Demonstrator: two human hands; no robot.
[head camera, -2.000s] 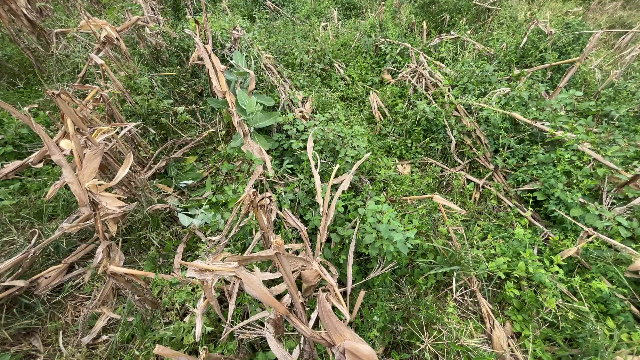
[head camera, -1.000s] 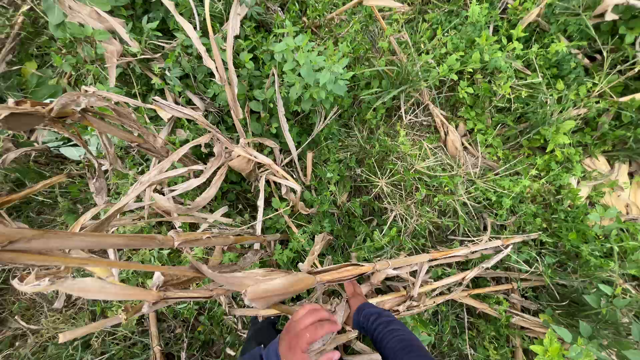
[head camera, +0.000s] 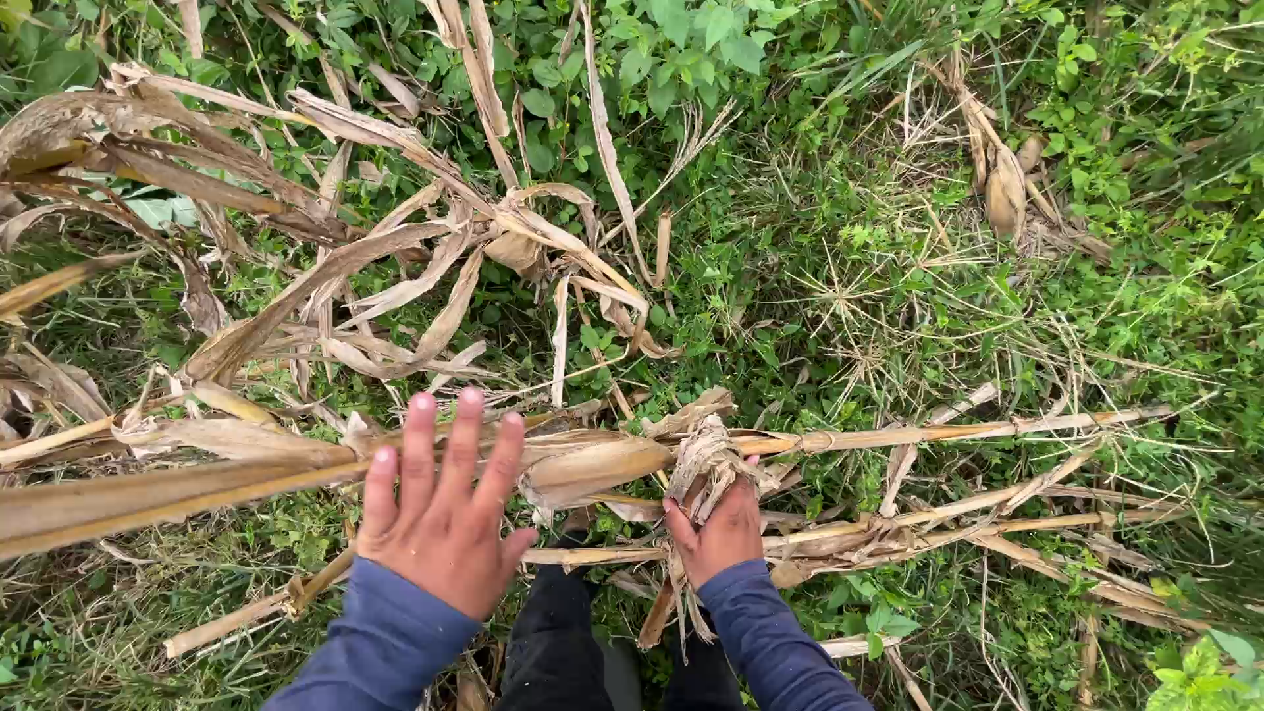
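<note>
Dry corn stalks (head camera: 869, 437) lie across the view in front of my legs. My left hand (head camera: 444, 523) is spread palm down over a stalk, its fingers apart; whether it touches the stalk cannot be told. Just right of it, an ear of corn in its dry husk (head camera: 595, 468) lies along the stalk. My right hand (head camera: 718, 528) grips a crumpled bundle of dry husk (head camera: 709, 469), with its thumb on the near side and other fingers partly hidden behind the leaves.
Curled dry corn leaves (head camera: 395, 247) are tangled at the upper left. Another dry husked ear (head camera: 1006, 195) lies in the weeds at the upper right. Green weeds and grass (head camera: 790, 267) cover the ground between the stalks. My dark trouser legs (head camera: 558, 642) show at the bottom edge.
The view has tilted down since the oldest frame, where no hands show. Since one second ago, my left hand has moved left and spread, and my hands are farther apart.
</note>
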